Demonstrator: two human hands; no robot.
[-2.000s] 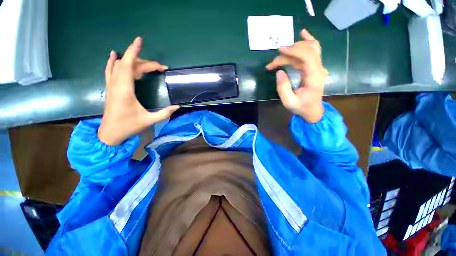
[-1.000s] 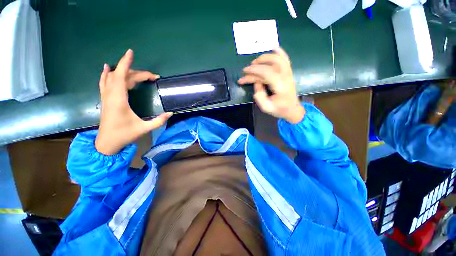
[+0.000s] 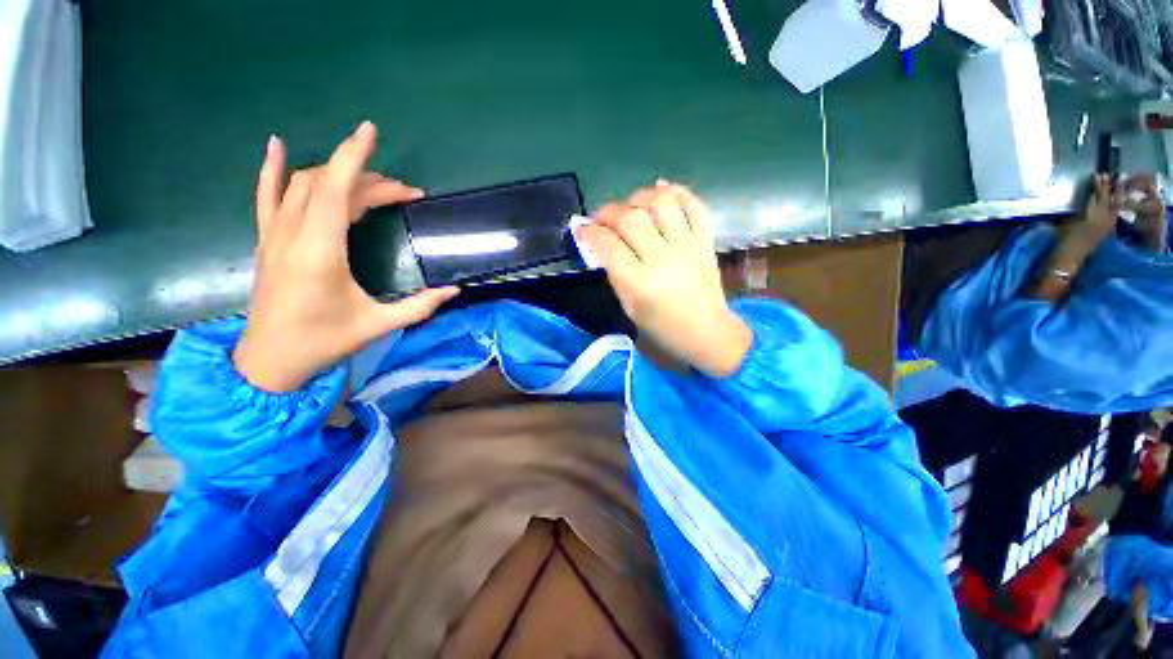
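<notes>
A black smartphone or display unit (image 3: pixel 495 234) lies face up at the bench's front edge, with a bright lamp streak across it. My left hand (image 3: pixel 309 264) steadies its left end, index fingertip at the upper corner and thumb at the lower corner, other fingers raised. My right hand (image 3: pixel 663 264) is at its right end, fingers closed on a small white wipe (image 3: pixel 585 241) that touches the phone's right edge. Part of the wipe is hidden under the fingers.
A white folded stack (image 3: pixel 39 129) is at bench left. A white stick (image 3: pixel 729 31), pale sheet or bottle-like item (image 3: pixel 823 45) and long white block (image 3: pixel 1007 119) are at the upper right. Another person's blue sleeve (image 3: pixel 1029 322) is at right. Open cardboard cartons (image 3: pixel 836 303) stand below the edge.
My right hand has moved in to the phone's right end and now holds the white wipe. The white card seen on the mat earlier no longer shows there. My left hand stays at the phone.
</notes>
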